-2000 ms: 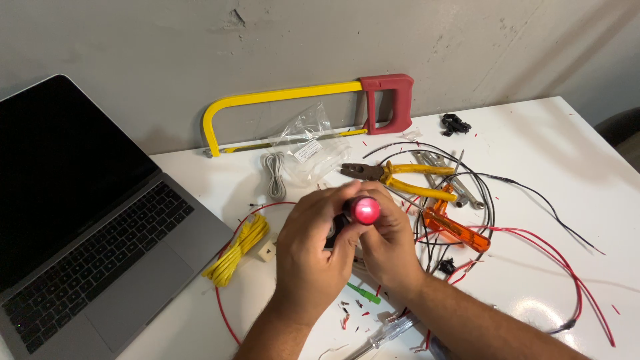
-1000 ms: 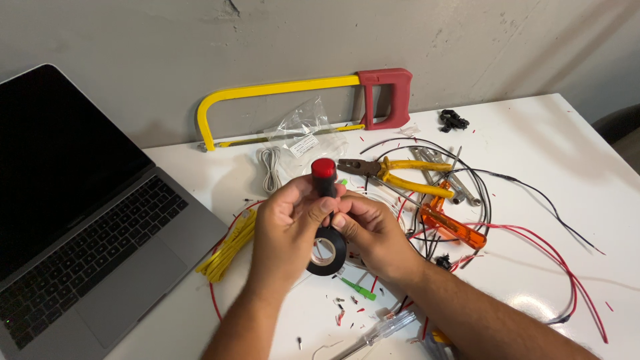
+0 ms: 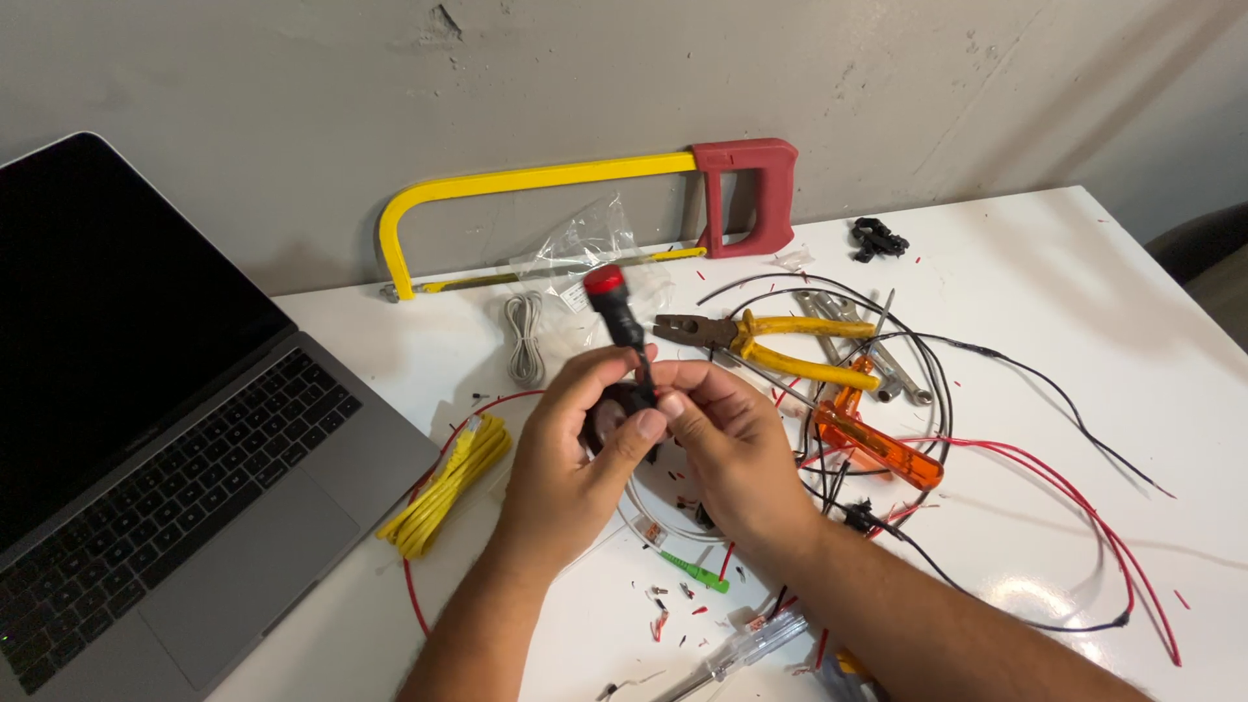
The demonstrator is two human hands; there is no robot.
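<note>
Between my hands a red-capped indicator lamp (image 3: 613, 302) with a black body leans up and to the left, its lower end wrapped in black. My left hand (image 3: 575, 448) pinches the taped wires below it and has a roll of black electrical tape (image 3: 597, 419) in its grasp, partly hidden by the fingers. My right hand (image 3: 726, 439) pinches the same wrapped part with thumb and forefinger, touching the left thumb. Just beyond the right hand lie combination pliers (image 3: 780, 349) with yellow handles.
A laptop (image 3: 244, 487) stands left, beside a yellow cable bundle (image 3: 448, 487). A hacksaw (image 3: 546, 180) leans against the wall behind a plastic bag (image 3: 585, 244). Orange-handled screwdrivers (image 3: 882, 448), wrenches (image 3: 902, 375), red wires (image 3: 1063, 478), a green connector (image 3: 694, 571) and a clear-handled screwdriver (image 3: 756, 643) lie around.
The lamp faced the camera at first; now it tilts up and left. The tape roll, seen hanging below the hands one second ago, is now tucked against my left hand.
</note>
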